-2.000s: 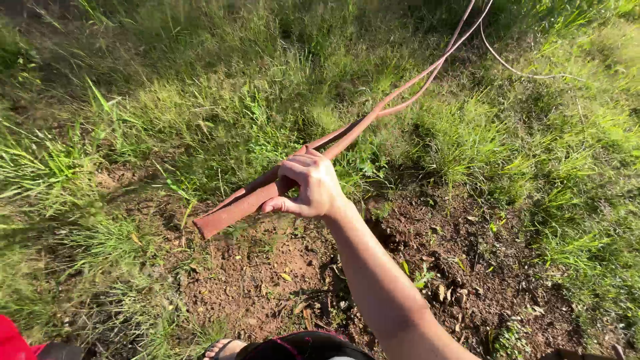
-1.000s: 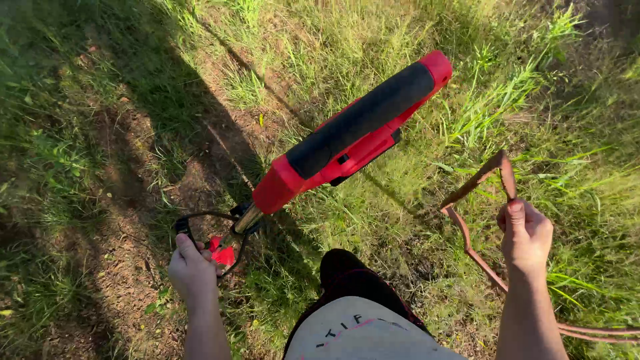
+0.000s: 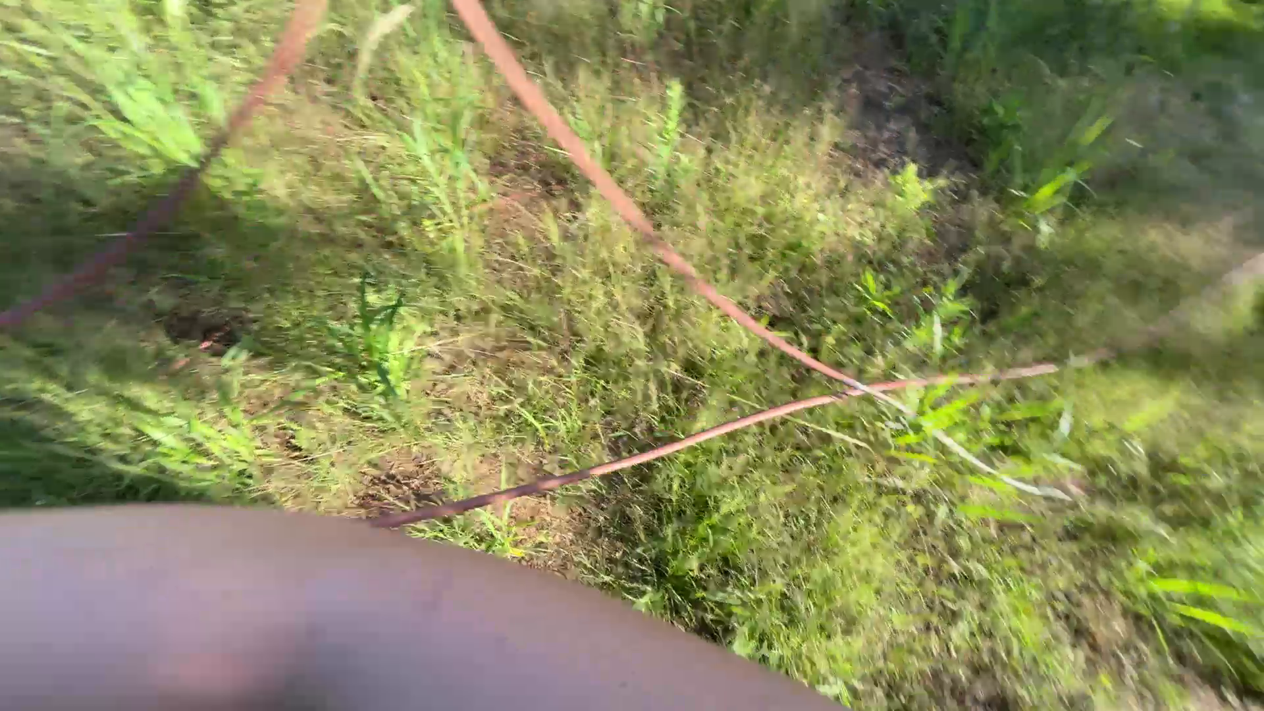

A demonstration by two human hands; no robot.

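Note:
A long reddish-brown strap or cord runs down from the top edge in the head view and crosses another length of it at the right of centre. A further length slants across the upper left. A large blurred skin-toned shape, probably part of my arm, fills the lower left, very near the camera. Neither of my hands can be made out, so what they hold is hidden. The red and black power tool is out of view.
Tall grass and low weeds cover the ground, with patches of bare brown soil between them. A pale thin stem or cord end lies beyond the crossing. Shade falls across the upper right.
The view has swung strongly. My two hands and the red and black tool, seen one second ago, have left the frame. Crossing lengths of the brown strap or cord now span it.

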